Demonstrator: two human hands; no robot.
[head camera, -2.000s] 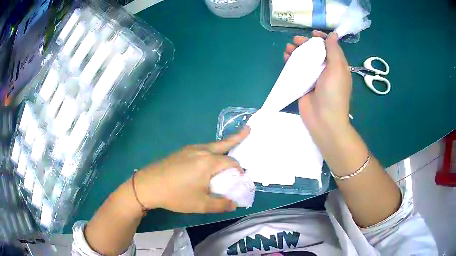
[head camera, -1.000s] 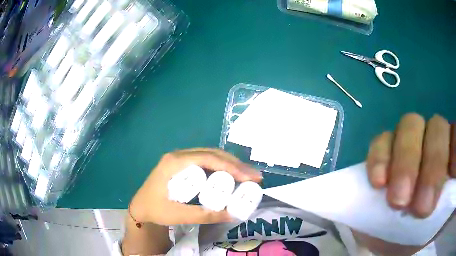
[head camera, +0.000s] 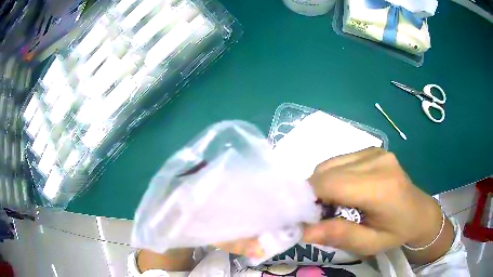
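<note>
A white, translucent cone-shaped bag (head camera: 216, 189) spreads its wide crinkled end to the left, low over the bench's front edge. My right hand (head camera: 373, 203) grips its gathered part on the right. The bag's tip cannot be made out. My left hand (head camera: 240, 246) is mostly hidden behind and under the bag. Only some fingers and the wrist show, and the fingers hold a blurred white plastic unit (head camera: 280, 239). Other units in that hand cannot be seen. The small clear plastic box (head camera: 385, 142) with white paper sheets (head camera: 330, 140) lies behind my right hand.
A large blister tray (head camera: 189, 65) of white units stands at left. A cotton swab (head camera: 390, 121), scissors (head camera: 427, 100), a yellowish tissue pack (head camera: 386, 27) and a round tub (head camera: 309, 4) lie right and back. A red stool (head camera: 481, 211) stands on the floor at right.
The bag has swung left, its wide end now covering my left hand and the units. My right hand has moved left with it. The view has shifted, so bench items sit lower and further right.
</note>
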